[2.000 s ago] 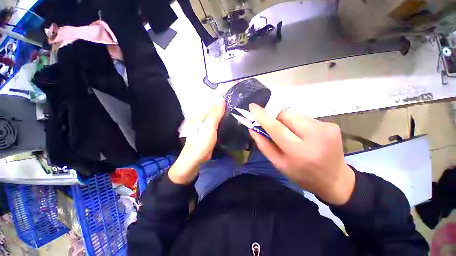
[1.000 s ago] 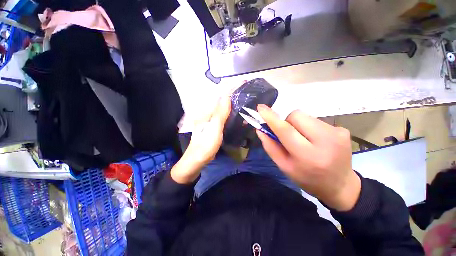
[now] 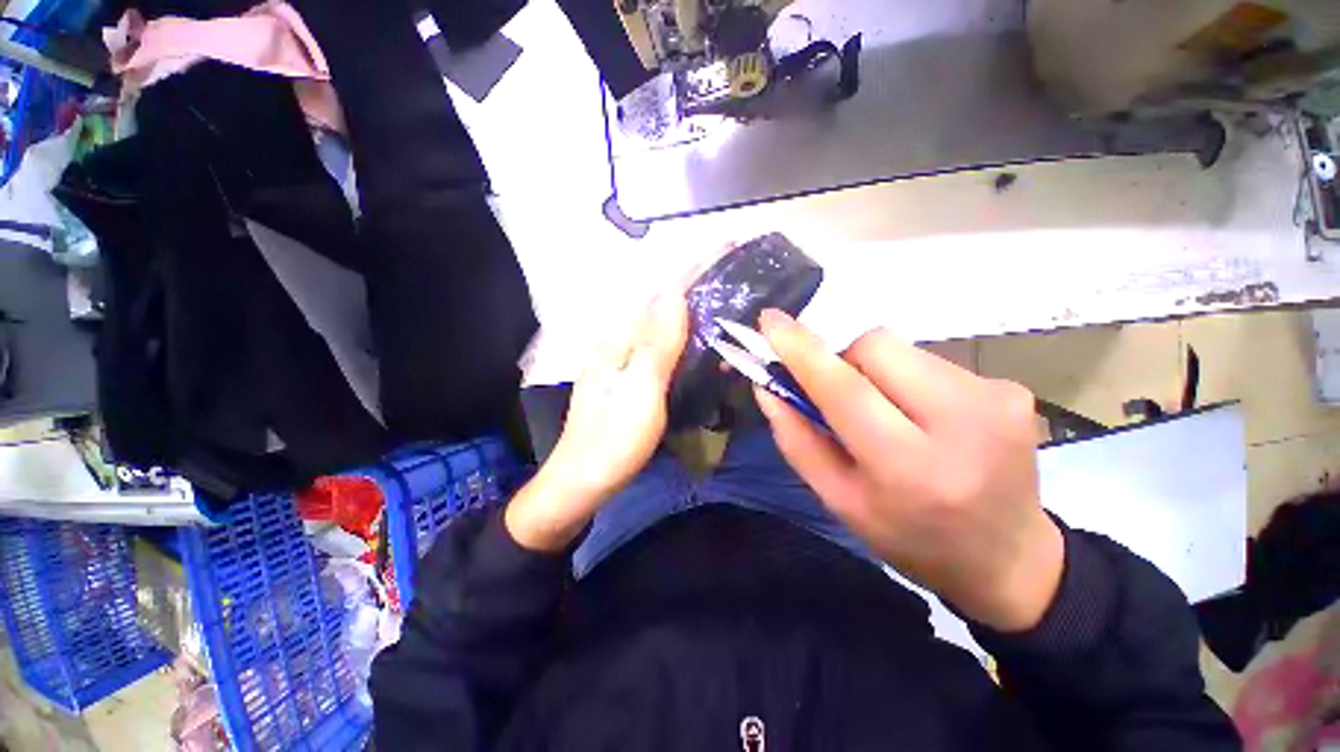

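A thick black tape roll (image 3: 753, 282) with a shiny surface is held up over my lap, at the front edge of the white table. My left hand (image 3: 620, 404) grips it from the left side; the fingers behind it are hidden. My right hand (image 3: 919, 441) holds small blue-handled snips (image 3: 782, 385) between thumb and fingers. The two pale blades point up and left, slightly apart, against the roll's near surface. I cannot tell whether they cut into anything.
Black garment pieces (image 3: 441, 279) lie heaped at left with a pink cloth (image 3: 221, 47) on top. Blue plastic baskets (image 3: 272, 632) stand at lower left. The sewing machine's needle area (image 3: 720, 74) is at the top, its pale head (image 3: 1161, 52) at upper right.
The roll, the snips and my right hand have shifted slightly right in view, and the roll looks more tilted. The garment heap and baskets have shifted slightly left in view.
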